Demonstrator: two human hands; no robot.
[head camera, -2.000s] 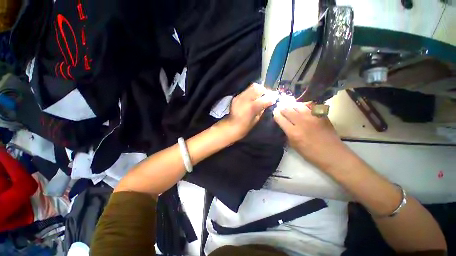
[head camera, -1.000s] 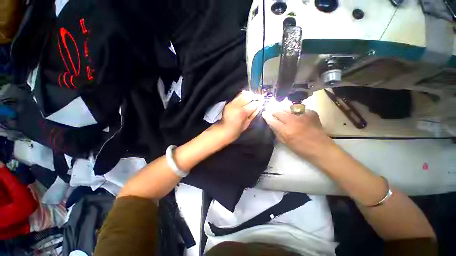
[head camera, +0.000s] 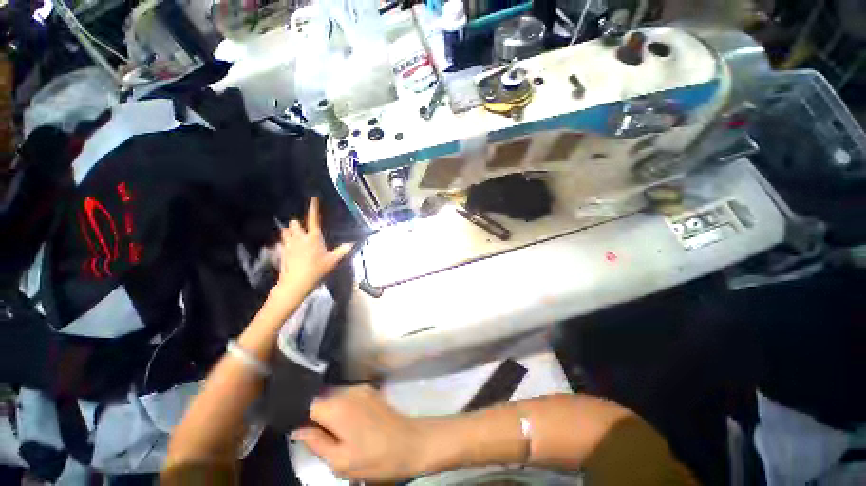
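Note:
The black garment (head camera: 214, 204) with red line print lies heaped left of the sewing machine (head camera: 532, 119). My left hand (head camera: 306, 252) is on the black cloth just left of the needle area, with index finger and thumb spread apart. My right hand (head camera: 366, 432) is low in front of me, its fingers curled at the edge of a dark grey cloth part (head camera: 288, 391); its fingertips are partly hidden. A pale grey piece (head camera: 309, 327) shows between the hands. The lamp glare blurs the presser foot.
Dark red-brown snips (head camera: 486, 223) and a black scrap (head camera: 513, 196) lie on the machine bed. A black strip (head camera: 497, 384) lies on white lap cloth. A clear bin (head camera: 817, 119) stands behind the machine at right. Grey and black pieces are piled at left.
The view has shifted to show the whole machine. Both hands have left the needle: my left hand has opened onto the cloth, my right hand has moved down toward the lap.

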